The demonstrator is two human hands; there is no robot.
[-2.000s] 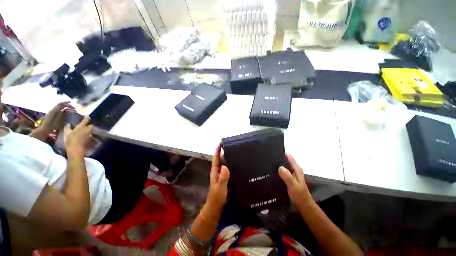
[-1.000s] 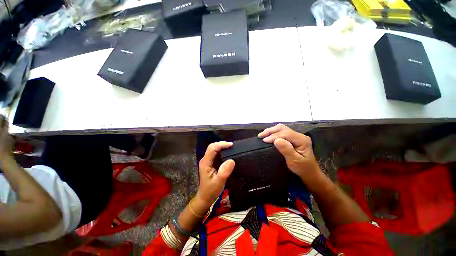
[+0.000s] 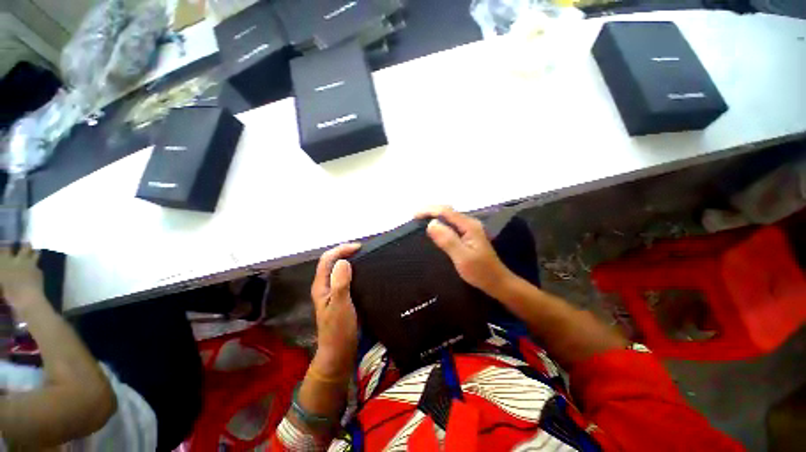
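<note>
A closed black gift box (image 3: 415, 296) with small pale lettering is held over my lap, tilted, below the table's front edge. My left hand (image 3: 336, 305) grips its left side near the top corner, thumb on the lid. My right hand (image 3: 461, 249) grips its upper right corner, thumb on the lid face. The underside of the box and several fingertips are hidden behind it.
The white table (image 3: 477, 132) holds more closed black boxes (image 3: 338, 101), one of them at the right (image 3: 658, 78). A clear plastic bag (image 3: 521, 26) lies at the back. A co-worker's arm (image 3: 53, 371) is at the left. Red stools (image 3: 680, 291) stand below.
The view has shifted, so the table boxes sit at other places in the picture. The held box shows more of its lettered lid face than a second ago. Both hands still hold it.
</note>
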